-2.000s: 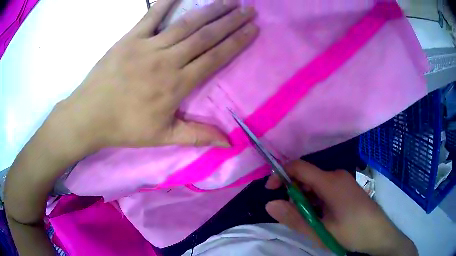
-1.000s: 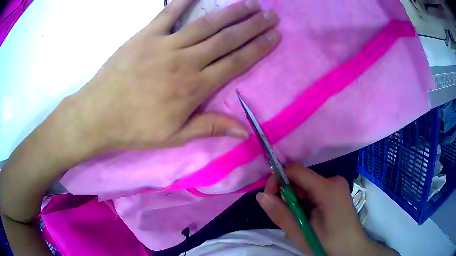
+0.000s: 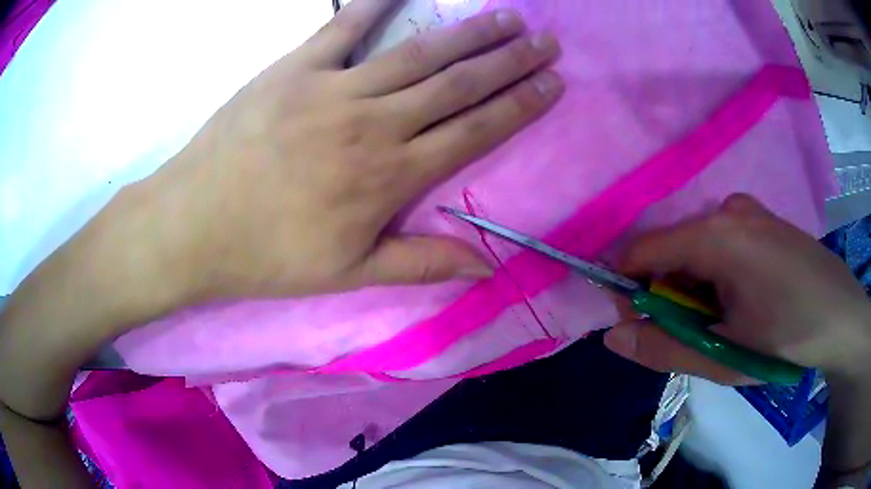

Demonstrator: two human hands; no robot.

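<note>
A pale pink garment panel (image 3: 649,105) lies over the table edge, with a vivid pink welt strip (image 3: 611,205) running diagonally across it. My left hand (image 3: 315,172) lies flat on the panel, fingers spread, pressing it down. My right hand (image 3: 735,287) holds fabric scissors (image 3: 544,250) by the green and yellow handles. The blades look closed and point left, tip near the upper end of the pocket slit. The slit (image 3: 506,267) is a narrow cut line crossing the strip, with stitch lines beside it.
The white table (image 3: 105,115) is at the left. A vivid pink piece (image 3: 162,435) hangs at the lower left. A blue basket (image 3: 797,406) is at the lower right, partly behind my right hand. My dark-clothed lap (image 3: 573,392) and white cloth are below.
The scissors have swung from pointing up along the slit line to pointing left across it. My right hand has moved right and up. The slit now shows, and its upper end gapes slightly.
</note>
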